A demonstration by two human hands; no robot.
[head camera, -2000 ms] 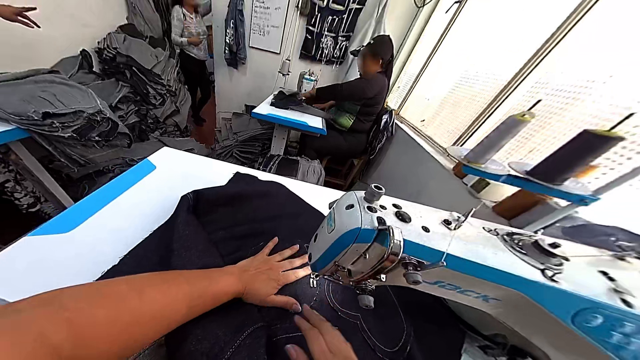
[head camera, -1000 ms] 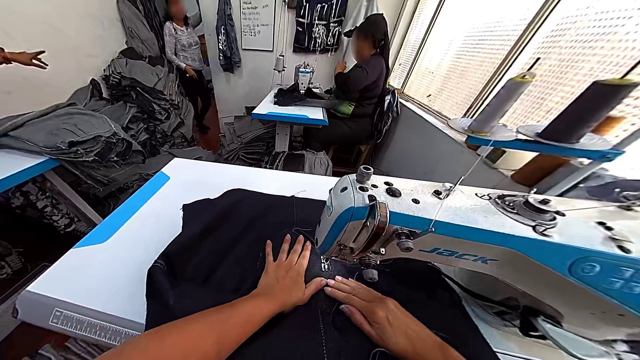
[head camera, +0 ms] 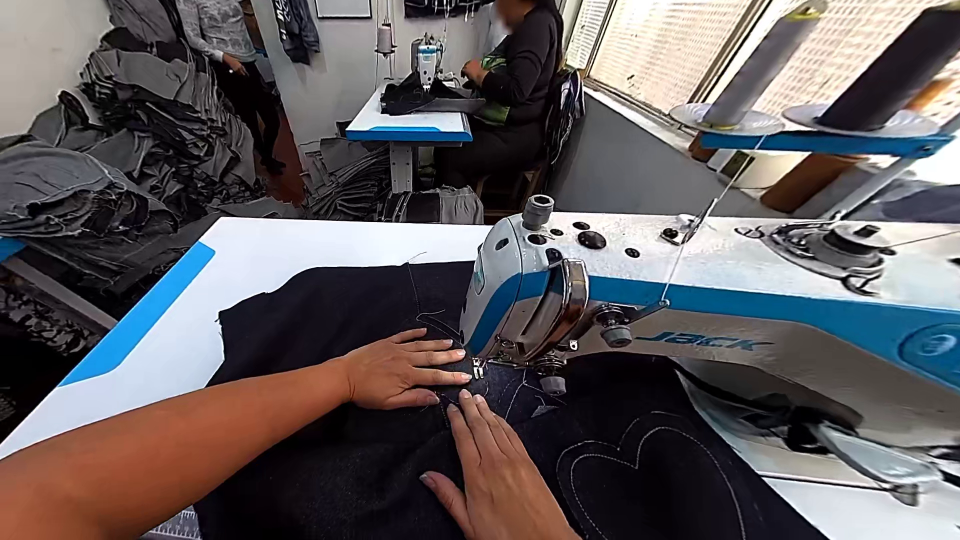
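Note:
Dark denim fabric (head camera: 330, 457) lies over the white table of a Jack sewing machine (head camera: 675, 300). My left hand (head camera: 401, 369) rests flat on it, fingertips just left of the presser foot (head camera: 478, 367). Below the foot, my right hand (head camera: 491, 465) presses on the cloth, its fingers pointing up toward the left hand's thumb. White stitching forms a double-lined heart (head camera: 652, 480) on the denim at the right. Loose thread ends lie on the cloth behind the left hand. What is under the foot is partly hidden by the machine head.
Thread cones (head camera: 761, 64) stand on a blue holder at the upper right. Heaps of grey denim (head camera: 150, 112) fill the left side. Beyond the table, a person (head camera: 517, 82) sits at another sewing machine (head camera: 427, 60); another person (head camera: 225, 45) stands at the back left.
The denim has turned and shifted under the machine; the heart now shows farther right of my hands than two seconds ago. The seated person's hand has come down from near the face.

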